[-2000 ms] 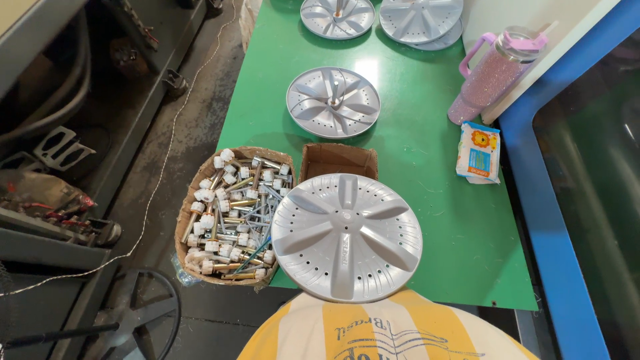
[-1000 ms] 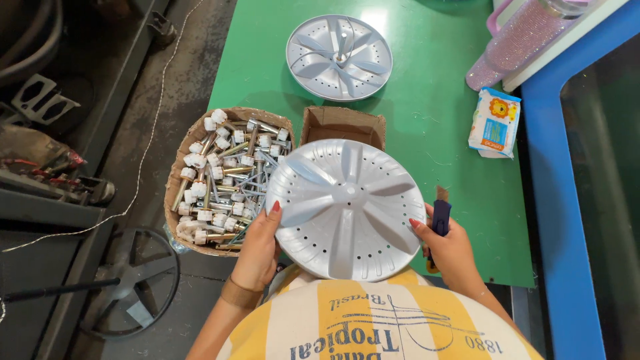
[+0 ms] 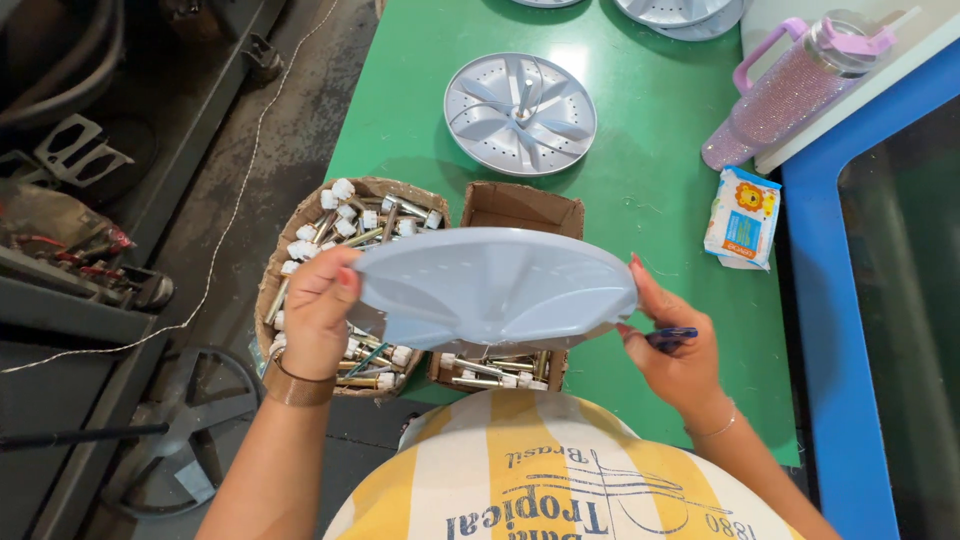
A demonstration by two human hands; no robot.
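A round grey plastic disc with moulded vanes [image 3: 495,289] is held tilted, nearly edge-on, above two cardboard boxes. My left hand [image 3: 321,304] grips its left rim, and my right hand [image 3: 667,341] grips its right rim. A dark-handled tool [image 3: 673,335] also lies in my right hand; its blade is not visible now. Below and left, a cardboard box [image 3: 268,289] holds metal shafts with white toothed plastic ends [image 3: 304,250]. The smaller cardboard box [image 3: 525,196], partly hidden by the disc, holds more of them. A similar disc [image 3: 520,114] with a metal shaft upright at its centre lies beyond.
More discs [image 3: 675,11] lie at the far side of the green tabletop [image 3: 645,202]. A pink glittery tumbler [image 3: 795,82] and a packet of wipes [image 3: 742,216] are at the right, beside a blue frame [image 3: 829,262]. A round pedestal base [image 3: 191,427] stands on the floor at left.
Both hands, absent two seconds ago, now hold the disc. Since one second ago it has been raised and tilted from face-up to nearly edge-on.
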